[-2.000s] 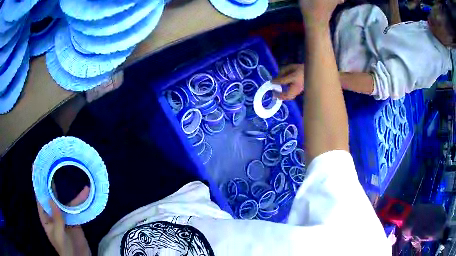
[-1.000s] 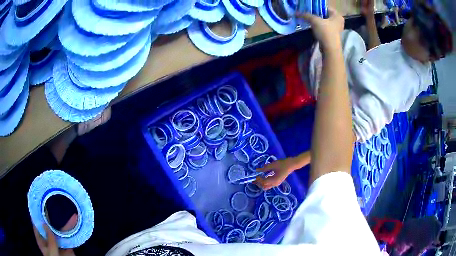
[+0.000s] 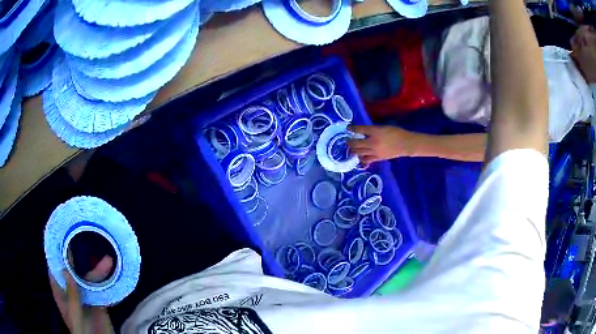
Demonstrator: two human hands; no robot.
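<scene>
My left hand (image 3: 82, 306) is at the lower left, holding a pale blue flange ring (image 3: 57, 231) by its lower edge. The ring's open face is towards the camera, with a darker blue band and pale rim around its hole. My right arm reaches up at the right and its hand is cut off by the top edge. A blue-purple inner-ring bin (image 3: 225, 189) beside my lap holds many thin hoops (image 3: 255, 121). Another person's hand (image 3: 374, 143) holds a smaller-looking pale scalloped ring (image 3: 325, 149) over the bin.
Flange rings (image 3: 127, 49) lie in overlapping heaps on the brown bench top (image 3: 215, 49), at the upper left. One ring (image 3: 287, 23) lies near the bench edge. A red stool (image 3: 418, 75) stands beyond the bin. Another person in white (image 3: 465, 72) is close at the right.
My right hand, over the bench rings a second ago, has gone out past the top edge. The other person's hand rose from the bin's hoops and now holds a scalloped ring. My left hand keeps its ring.
</scene>
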